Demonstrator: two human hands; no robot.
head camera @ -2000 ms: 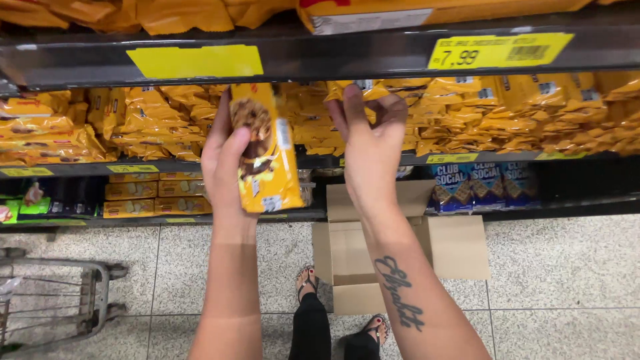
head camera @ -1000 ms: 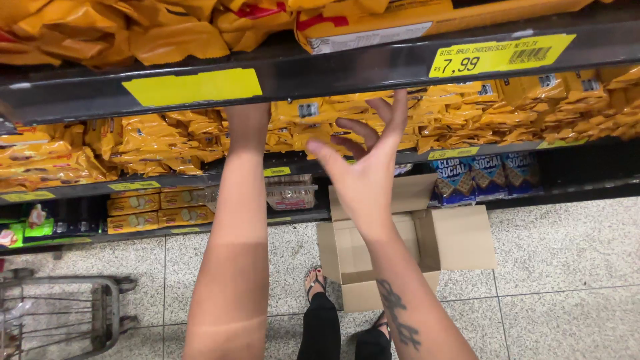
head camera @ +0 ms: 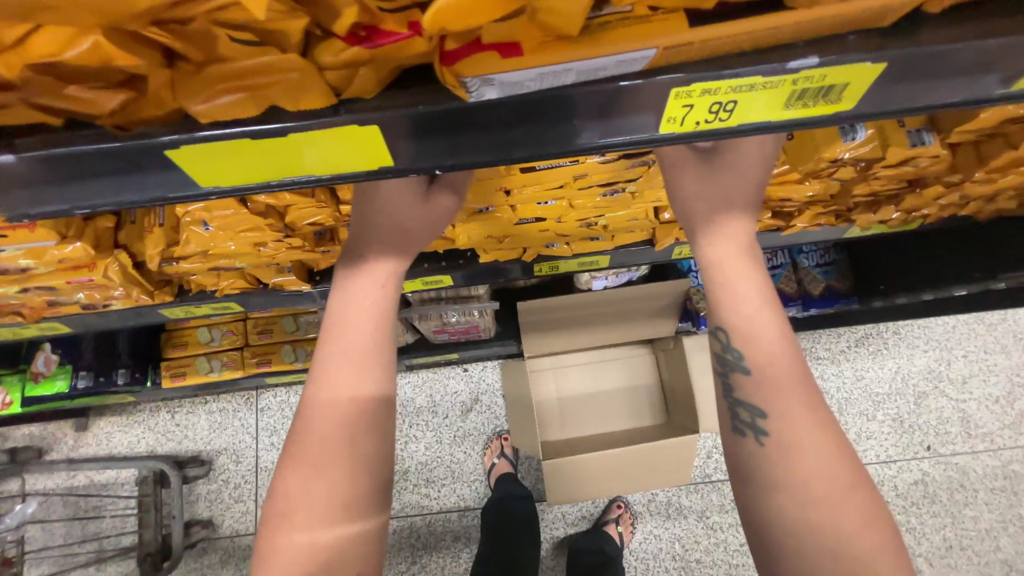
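Observation:
My left hand (head camera: 408, 210) reaches in under the upper shelf, over the row of yellow biscuit packets (head camera: 560, 208); its fingers are hidden by the shelf edge. To the right, my right hand (head camera: 716, 180) is likewise under that edge, below a yellow price tag (head camera: 772, 98), with its fingertips out of sight. Whether either hand holds a packet cannot be seen. More yellow packets (head camera: 240, 240) lie stacked left of my left hand, and others (head camera: 880, 172) right of my right hand.
An open cardboard box (head camera: 600, 392) stands on the floor by my feet. The black upper shelf edge (head camera: 512, 132) crosses above both wrists. Blue snack packs (head camera: 824, 276), yellow boxes (head camera: 204, 340) and a clear plastic tray (head camera: 454, 316) occupy the bottom shelf. A metal cart (head camera: 164, 504) stands lower left.
The yellow packet in my left hand two seconds ago is no longer in view. My right hand, spread below the shelf edge one second ago, has gone partly under it.

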